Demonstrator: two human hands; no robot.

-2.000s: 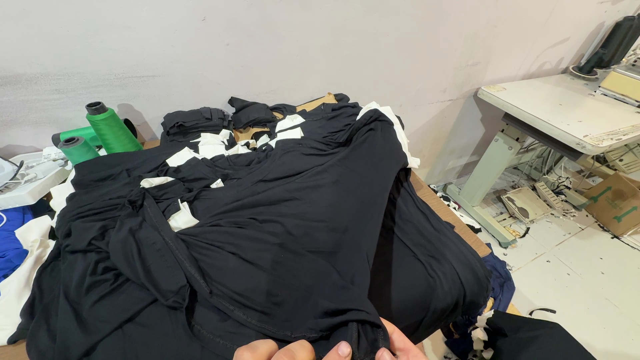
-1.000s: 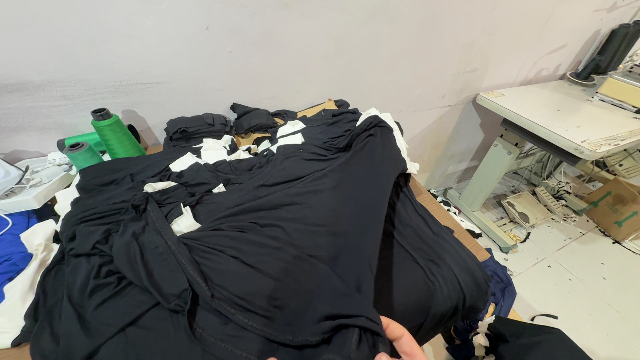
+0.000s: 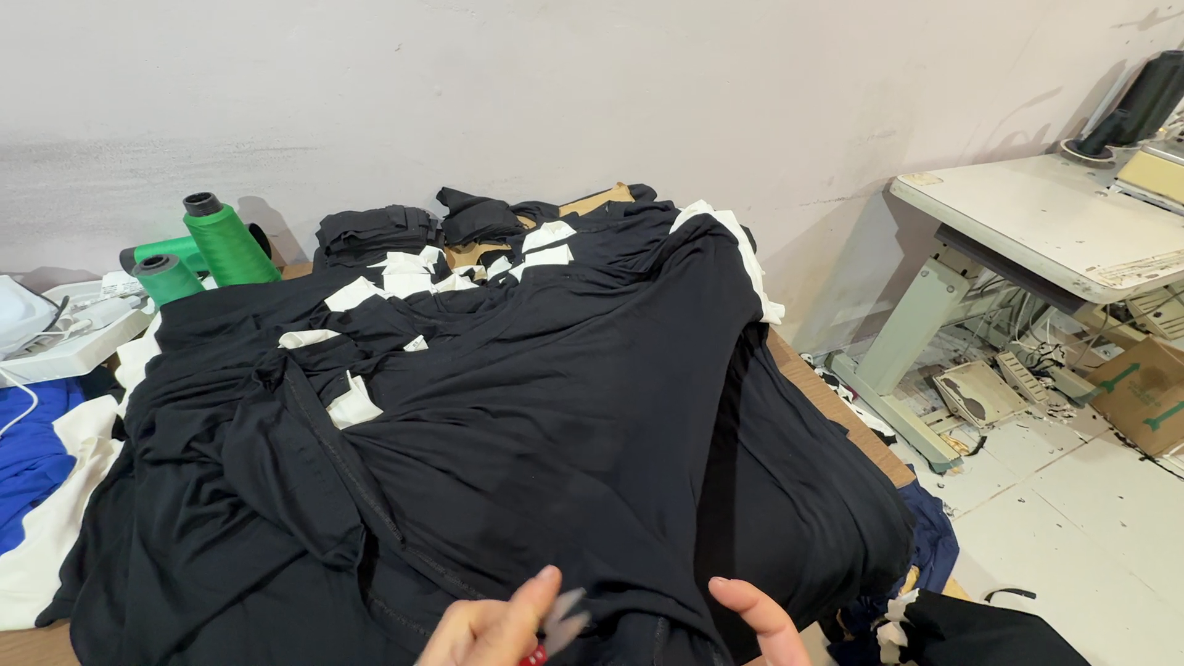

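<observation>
Black knit fabric garments [image 3: 518, 416] lie in a broad, rumpled pile, with a stitched seam running toward the front edge. My left hand [image 3: 490, 624] is over the front of the pile, holding a small tool with a red part and blurred pale tips [image 3: 562, 622], apparently thread snips. Its lower part is cut off by the frame. To the right, my right hand [image 3: 760, 618] is beside the fabric's front fold, fingers apart, with nothing visible in it. White fabric pieces [image 3: 353, 403] show among the black layers and at the top right shoulder of the pile.
Green thread cones [image 3: 227, 242] stand at the back left, near a white tray [image 3: 83, 342] with cables. Blue fabric [image 3: 32, 453] lies at the left. A pale sewing-machine table [image 3: 1027, 217] stands right, with foot pedals [image 3: 980, 393] and a cardboard box [image 3: 1142, 393] below.
Both hands were at the fabric's front edge two seconds ago; my right hand has since let go of it. The small red tool now shows in my left hand.
</observation>
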